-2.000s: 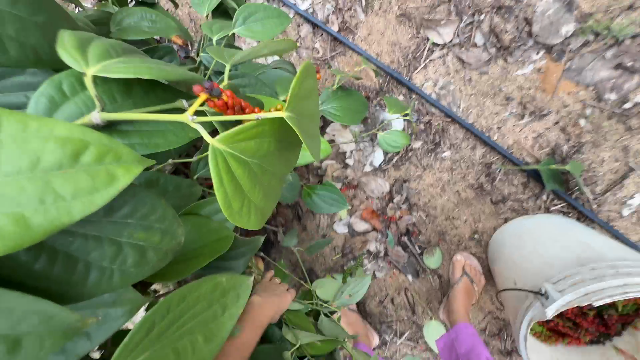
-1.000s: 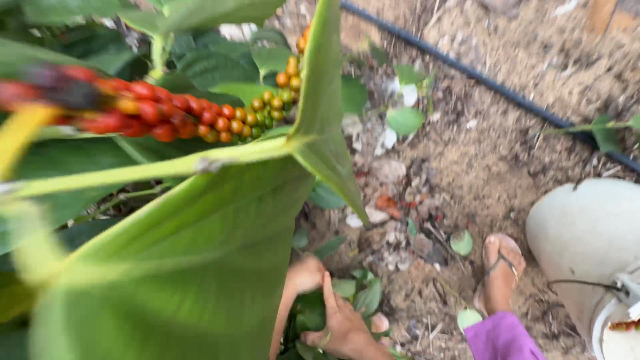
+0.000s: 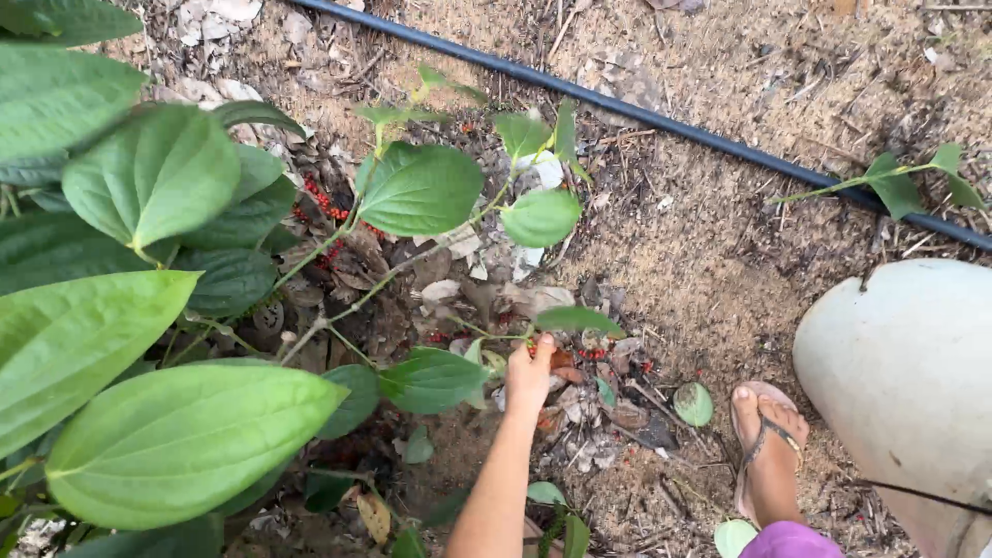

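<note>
My left hand (image 3: 529, 372) reaches up from the bottom of the head view, its thumb and fingers closed on a thin side stem of a pepper vine. A few red berries (image 3: 532, 350) show at the fingertips, and a narrow green leaf (image 3: 580, 320) extends just beyond them. Other vine leaves (image 3: 432, 380) lie left of the hand. My right hand is out of view. Red pepper berries (image 3: 325, 203) show among the leaves and litter farther up.
A black hose (image 3: 620, 108) crosses the soil diagonally. At the right edge lies a pale plastic bucket (image 3: 899, 372), beside a foot in a flip-flop (image 3: 771, 442). Large pepper leaves (image 3: 194, 442) fill the left side. Dry leaves and fallen berries are scattered on the ground.
Both hands were together low among the leaves a second ago; now only the left shows, farther up on the stem. The right has left the view, and the close berry spike is gone from view.
</note>
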